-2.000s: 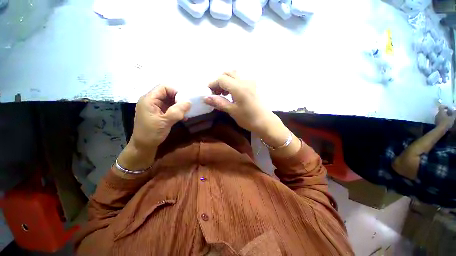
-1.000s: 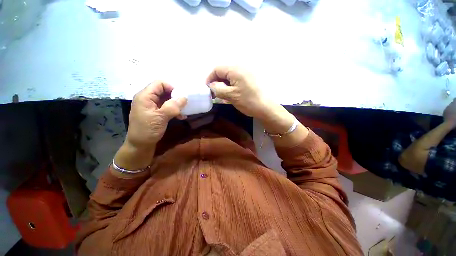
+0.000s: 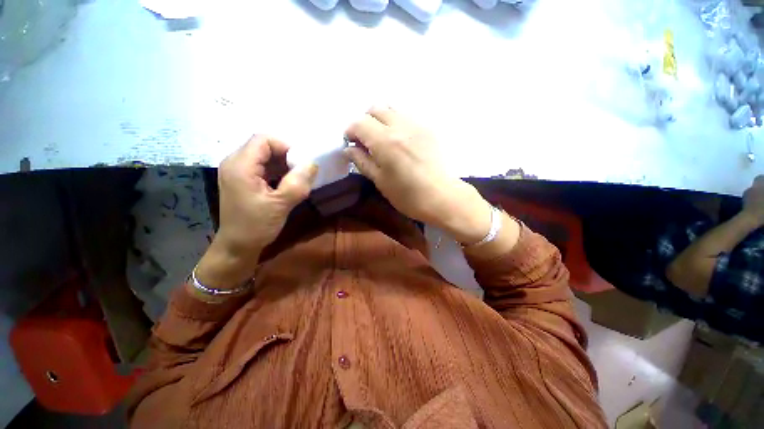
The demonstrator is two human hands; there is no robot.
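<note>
A small white rounded case (image 3: pixel 332 166) is held just over the front edge of the bench. My left hand (image 3: pixel 261 188) grips its left end between thumb and fingers. My right hand (image 3: pixel 400 159) is at its right end, thumb and fingertips close together at the case's upper right corner. Glare hides whether a thin film is between the right fingertips. A row of several white cases (image 3: pixel 416 7) lies at the top of the view, cut off by the picture's edge.
The worn white bench (image 3: pixel 276 75) has a chipped dark edge. A clear bag (image 3: pixel 33 29) is at the upper left, white sheets (image 3: pixel 172 10) beside it. Bagged white pieces (image 3: pixel 737 84) and a yellow tag (image 3: pixel 669 54) are at the right. A person's plaid sleeve (image 3: pixel 729 264) and a red stool (image 3: pixel 63 360) show below.
My right hand has turned, its fingers now lying closer over the case's right end. The case is tilted more, right side up. The view has shifted slightly from the earliest frame.
</note>
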